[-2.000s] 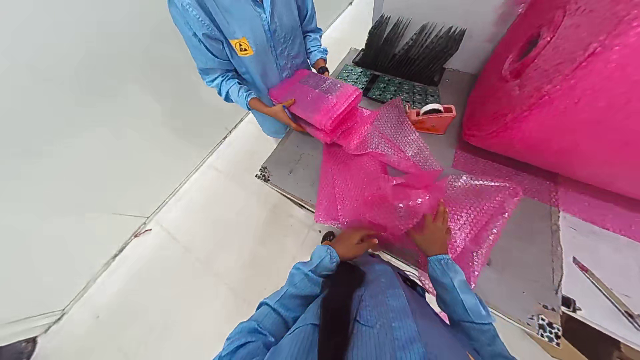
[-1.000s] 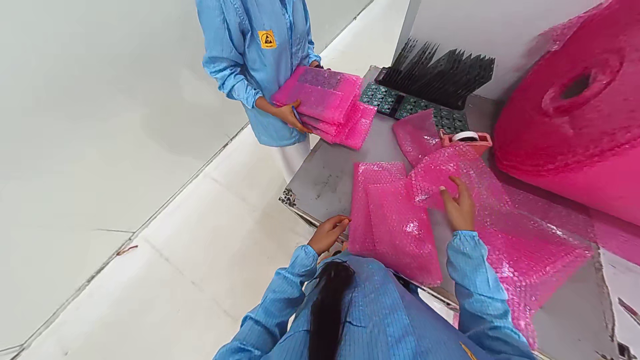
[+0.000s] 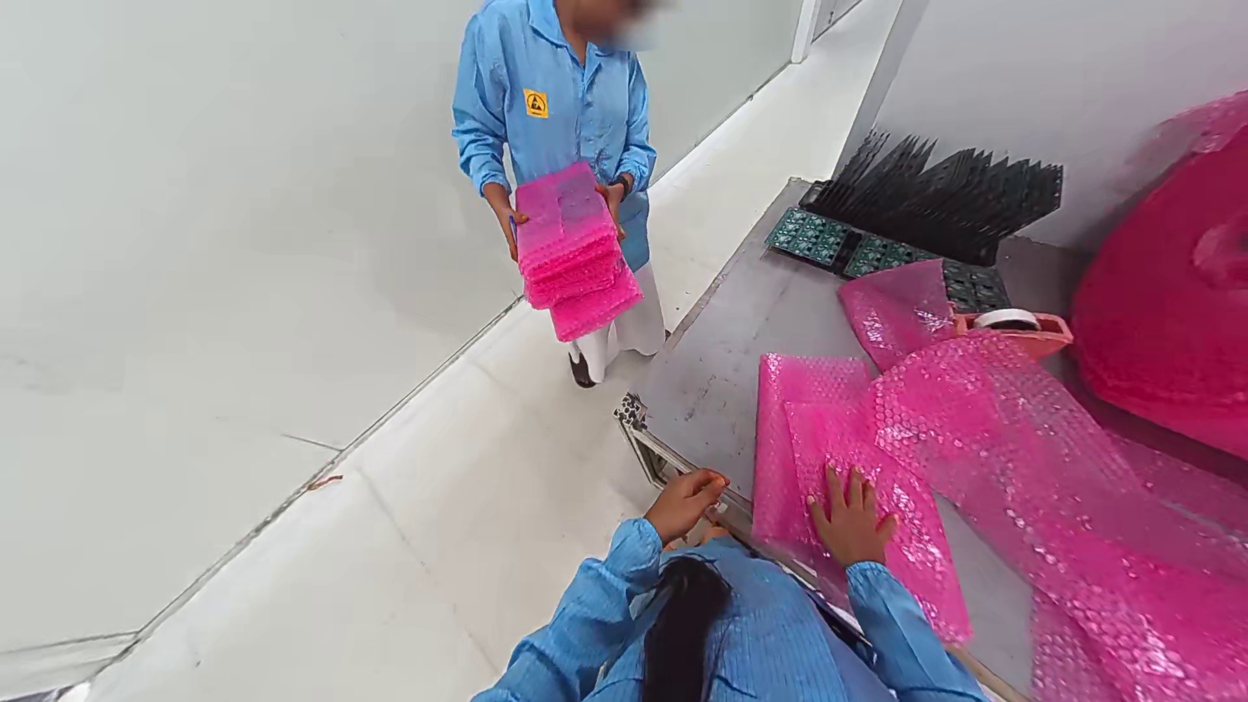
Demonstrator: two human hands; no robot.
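Pink bubble wrap (image 3: 897, 526) lies in overlapping folded pieces along the near edge of the grey table. My right hand (image 3: 851, 519) rests on it with the palm down and fingers spread. Just left of the wrap, by the table's edge, is my left hand (image 3: 688, 502), its fingers curled together; whether something thin is between them I cannot tell. A longer loose sheet of bubble wrap (image 3: 1033, 468) runs across the right side of the table, partly over an orange tape dispenser (image 3: 1043, 336).
A co-worker in a blue coat (image 3: 575, 117) stands beyond the table, holding stacked pink bubble-wrap pouches (image 3: 570, 244). Green circuit boards (image 3: 809, 237) lie by a row of black upright boards (image 3: 946, 195). A large pink bubble-wrap roll (image 3: 1160, 302) stands at right. The table's corner (image 3: 632, 409) juts left.
My right hand has come down from above the wrap onto the folded piece. The co-worker has moved back from the table with the stack. My left hand stays near the table edge.
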